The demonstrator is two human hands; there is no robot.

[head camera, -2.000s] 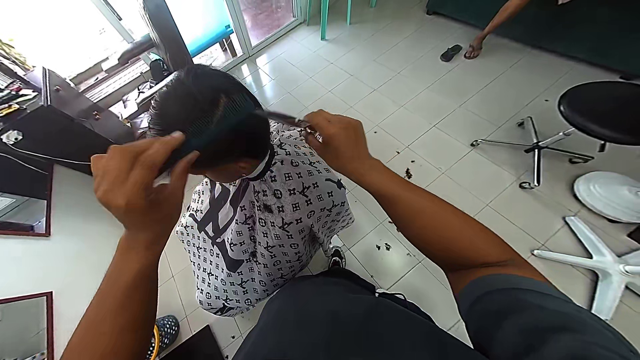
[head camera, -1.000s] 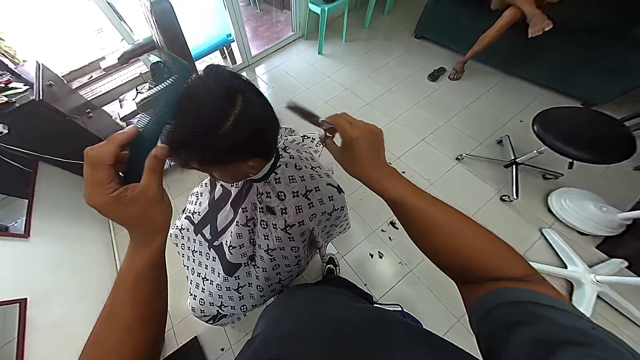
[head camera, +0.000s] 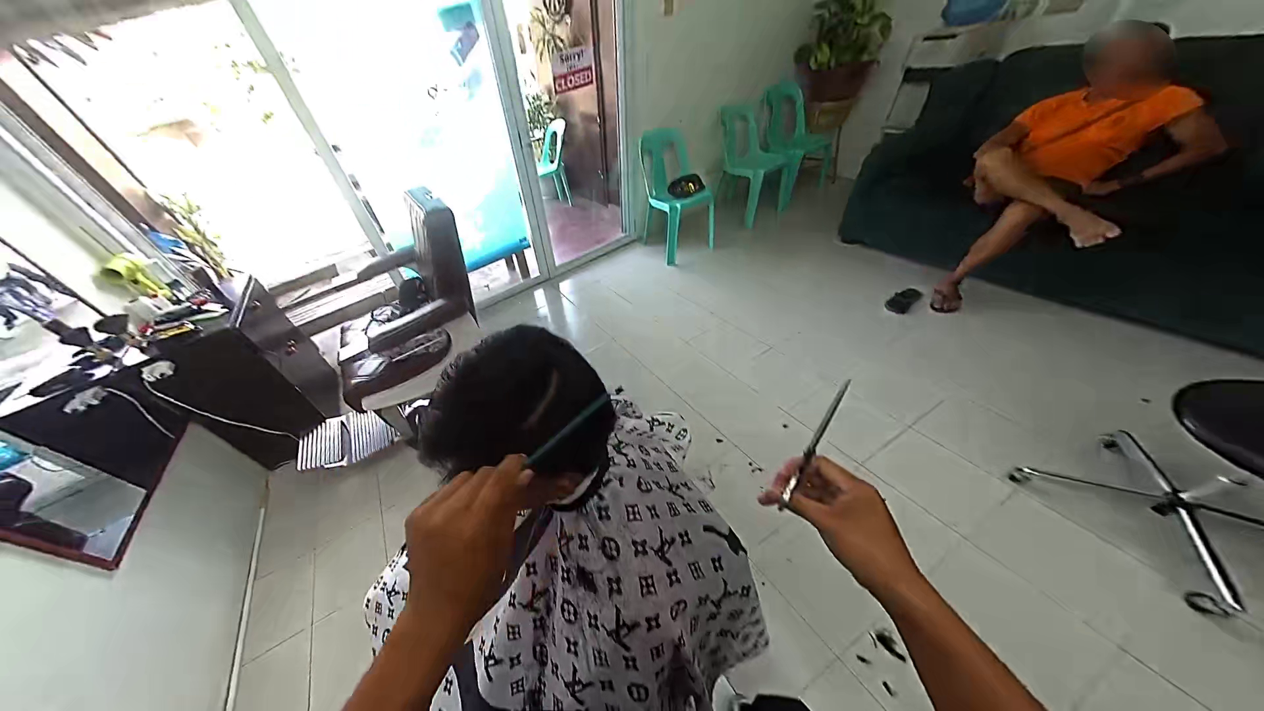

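A seated person with short dark hair [head camera: 509,395] wears a white barber's cape [head camera: 632,573] with a black pattern. My left hand [head camera: 464,538] grips a dark green comb [head camera: 568,433], which lies against the hair at the side of the head. To the right of the head, above the floor, my right hand [head camera: 834,509] holds hair-cutting scissors [head camera: 818,439]. Their blades point up and look closed together, apart from the hair. Cut hair lies on the cape and on the floor tiles.
A black stool [head camera: 1220,415] on a wheeled chrome base stands at right. Beyond are a barber chair [head camera: 439,257], green plastic chairs [head camera: 676,202] and a dark sofa [head camera: 918,178] with a person in orange [head camera: 1106,138]. A dark cabinet [head camera: 267,355] stands along the left.
The view has swung up toward the door and sofa. The comb, apart from my right hand's scissors throughout, was raised beside the head one second ago and now lies against the hair.
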